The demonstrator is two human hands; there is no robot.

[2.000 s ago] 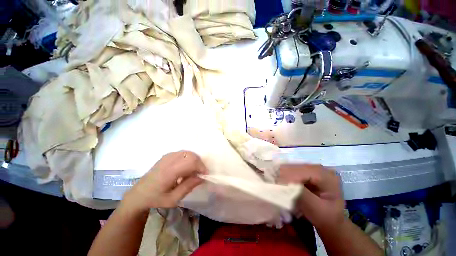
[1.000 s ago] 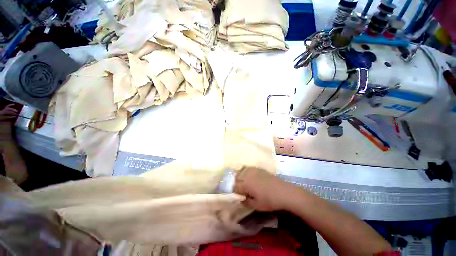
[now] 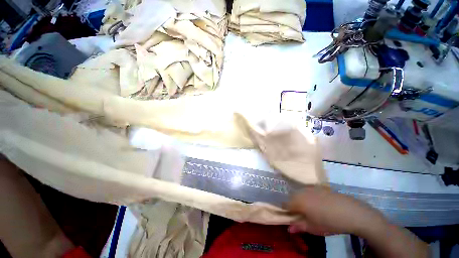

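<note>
A long cream garment piece (image 3: pixel 110 171) is stretched from the left edge of the picture across the table front to my right hand. My right hand (image 3: pixel 322 209) is blurred and grips its end near the table's front edge, below the needle area. Part of the cloth (image 3: pixel 292 146) rises from this hand towards the needle plate. My left forearm shows at the lower left, but my left hand is out of the picture or hidden by the cloth.
The white sewing machine head (image 3: pixel 372 75) stands at the right, with an orange-and-blue tool (image 3: pixel 392 138) beside the needle area. A crumpled cream heap (image 3: pixel 171 55) lies at back left, a folded stack (image 3: pixel 269 20) at the far edge. More cloth (image 3: pixel 168 229) hangs below.
The garment piece has been drawn out from between my hands into a long stretch to the left and raised there. My right hand has moved right. My left hand has left view.
</note>
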